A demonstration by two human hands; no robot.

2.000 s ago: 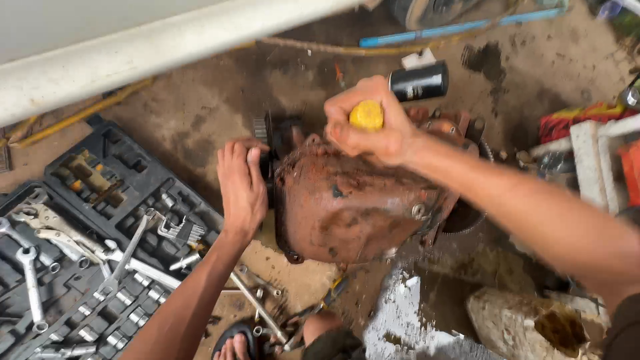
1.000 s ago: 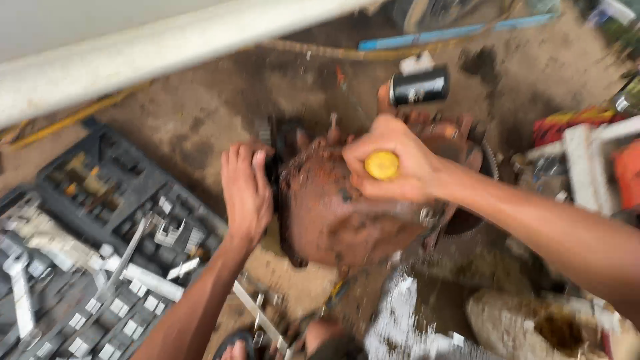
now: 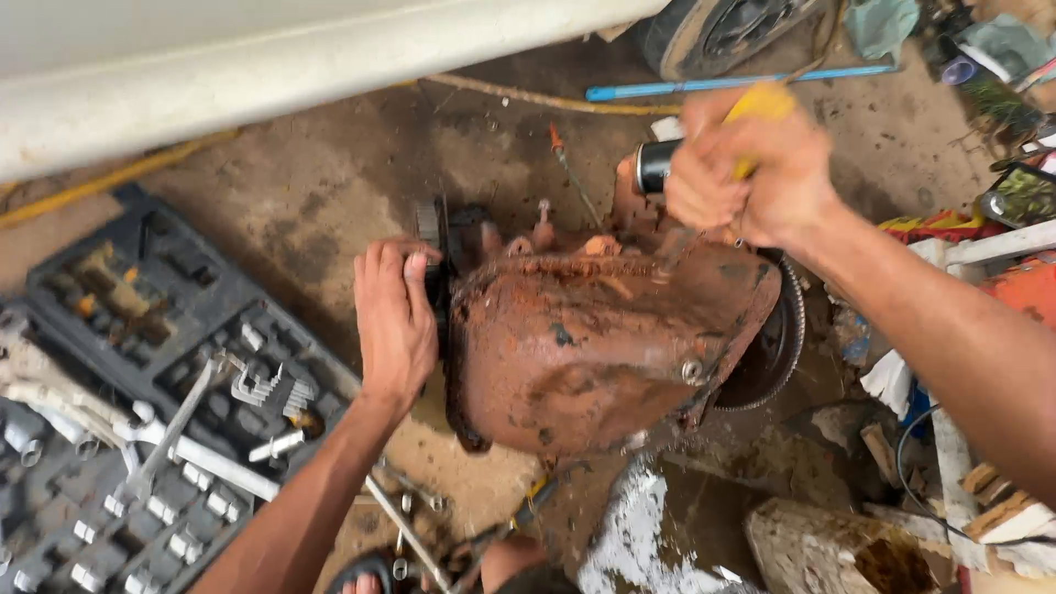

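Note:
A rust-brown engine block with its oil pan (image 3: 577,355) upward lies on the wet ground, caked in reddish dirt. At its left end, my left hand (image 3: 396,318) rests against a dark pulley (image 3: 437,247). My right hand (image 3: 751,165), blurred, is closed around a yellow-handled tool (image 3: 763,103) above the block's upper right edge; the tool's shaft is mostly hidden. Just left of that hand a black oil filter (image 3: 654,167) sticks out of the block. The toothed flywheel (image 3: 796,330) shows at the right end. A bolt (image 3: 692,372) sits in the pan.
An open socket-set case (image 3: 157,355) with wrenches (image 3: 177,421) and sockets lies at left. An orange-handled dipstick-like rod (image 3: 557,140) stands behind the block. Further back are a blue pole (image 3: 742,84) and a tire (image 3: 726,37). A hollow log-like block (image 3: 825,544) and white wooden frame (image 3: 949,445) are at right.
My right hand has moved right and up with the yellow-handled tool, from over the middle of the pan's upper edge to beside the oil filter. My left hand stays at the pulley end.

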